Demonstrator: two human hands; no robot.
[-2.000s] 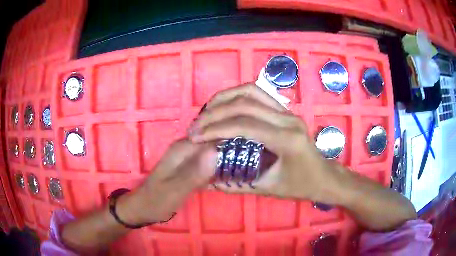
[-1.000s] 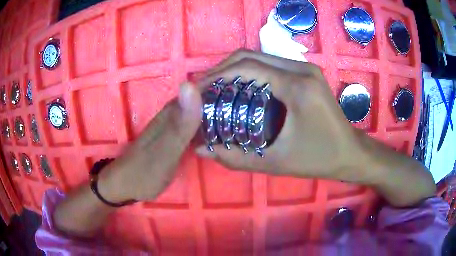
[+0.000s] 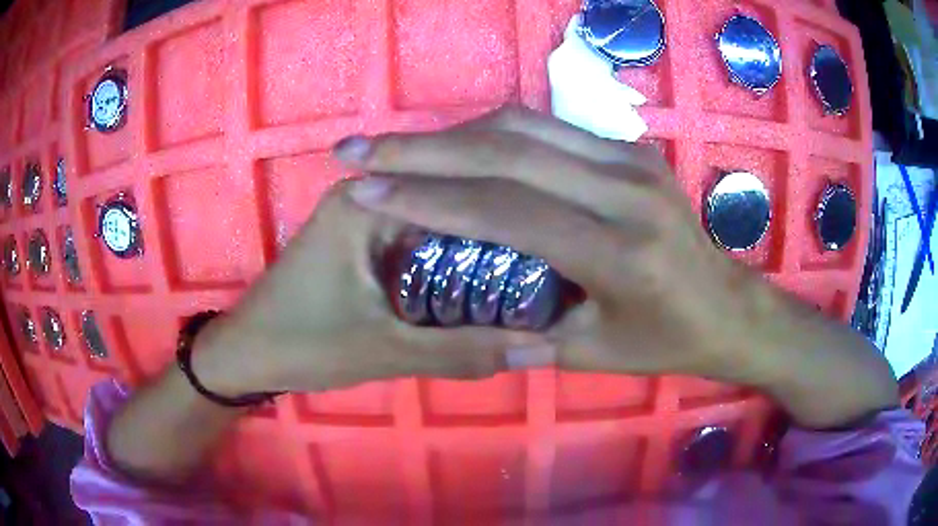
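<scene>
Several silver watch heads [image 3: 475,284] are stacked side by side on edge between my two hands, shiny case sides facing up; the lugs are not clearly seen. My left hand [image 3: 339,288], with a dark bracelet at the wrist, closes around the left end of the stack. My right hand [image 3: 638,247] holds the right end, its fingers stretched over the top towards my left hand. Both are above the red-pink foam tray [image 3: 463,421]. A white crumpled cloth [image 3: 597,90] lies on the tray beyond my right hand.
Dark-faced watch heads [image 3: 749,53] sit in pockets at right, one touching the cloth. Pale-faced pieces [image 3: 120,228] sit at left, with several smaller ones at the far left edge. Papers [image 3: 900,339] with a blue pen [image 3: 915,269] lie at the right edge.
The stack has turned between my hands, so its lugs no longer stick out visibly. My left hand has come under and around it, and my right fingers now reach over it.
</scene>
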